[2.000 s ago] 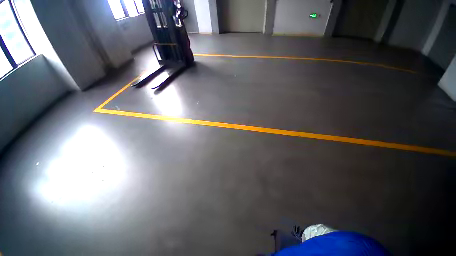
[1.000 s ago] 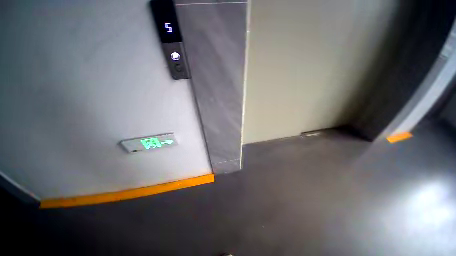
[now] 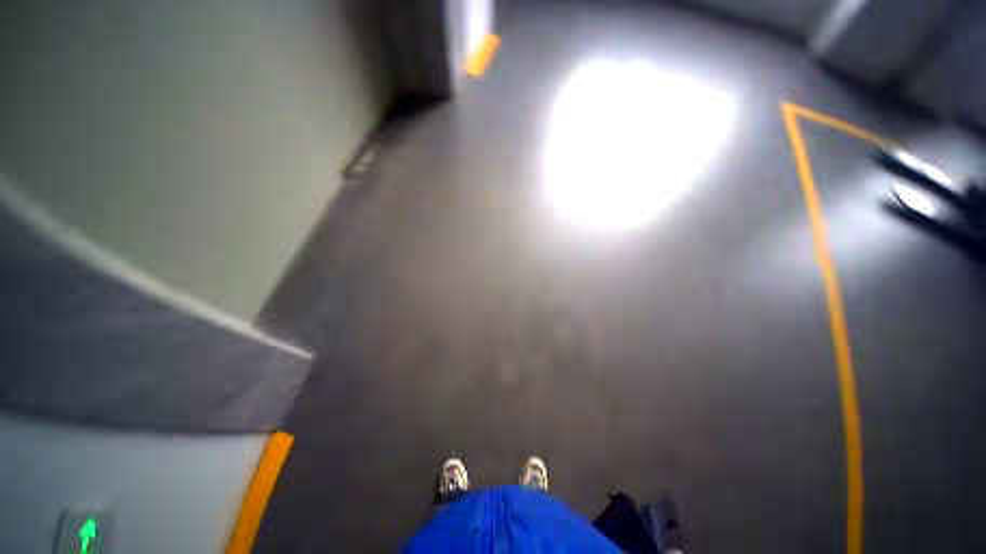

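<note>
Dark flat pieces, navy to black, show at the bottom edge, just right of my blue apron. They fan out unevenly, and their lower part is cut off by the frame. My left hand and my right hand are not in view. What holds the dark pieces is hidden. My two light-coloured shoes show on the floor above the apron.
A closed beige-grey elevator door is at the upper left, with a grey frame beside it. A green exit sign is at the lower left. A yellow floor line and blurred dark forks are at the right.
The view has turned and tilted down. The call panel has left view, and the exit sign and door have shifted left. My shoes, the apron and the dark pieces now show at the bottom.
</note>
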